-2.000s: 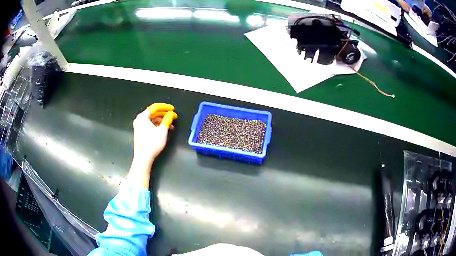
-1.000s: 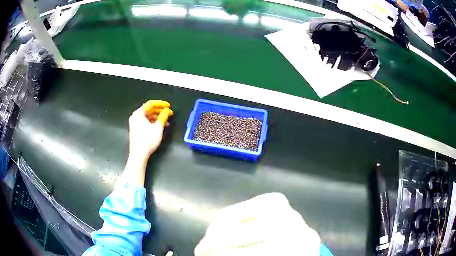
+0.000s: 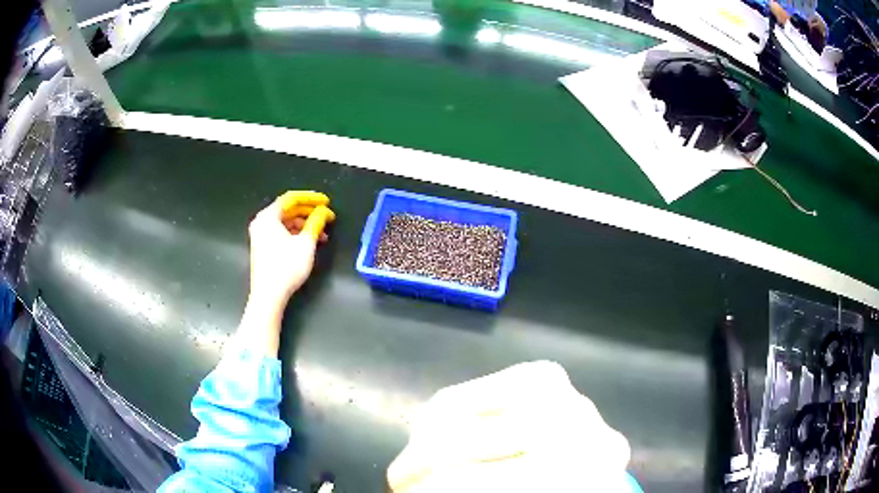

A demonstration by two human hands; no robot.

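Note:
My left hand (image 3: 287, 243), with yellow finger covers, rests on the dark green bench left of the blue bin. Its fingers are curled and the thumb is close to them; whether a small thing is between them cannot be told. The blue rectangular bin (image 3: 429, 291) holds a heap of tiny dark screws (image 3: 441, 252). My right hand (image 3: 511, 433) is a large, overexposed pale shape at the bottom edge, close to the camera. Its fingers cannot be made out, and a bit of blue sleeve shows beside it.
On the green conveyor (image 3: 386, 96), a projector housing with black parts (image 3: 699, 96) lies on a white sheet (image 3: 626, 120), a thin lead trailing right. A pale strip (image 3: 434, 171) edges the bench. A clear tray of black parts (image 3: 810, 395) stands at right. Plastic bags lie at left.
The housing and its sheet have moved right along the conveyor. My right hand has risen into view at the bottom. My left hand and the bin have shifted slightly left in the picture.

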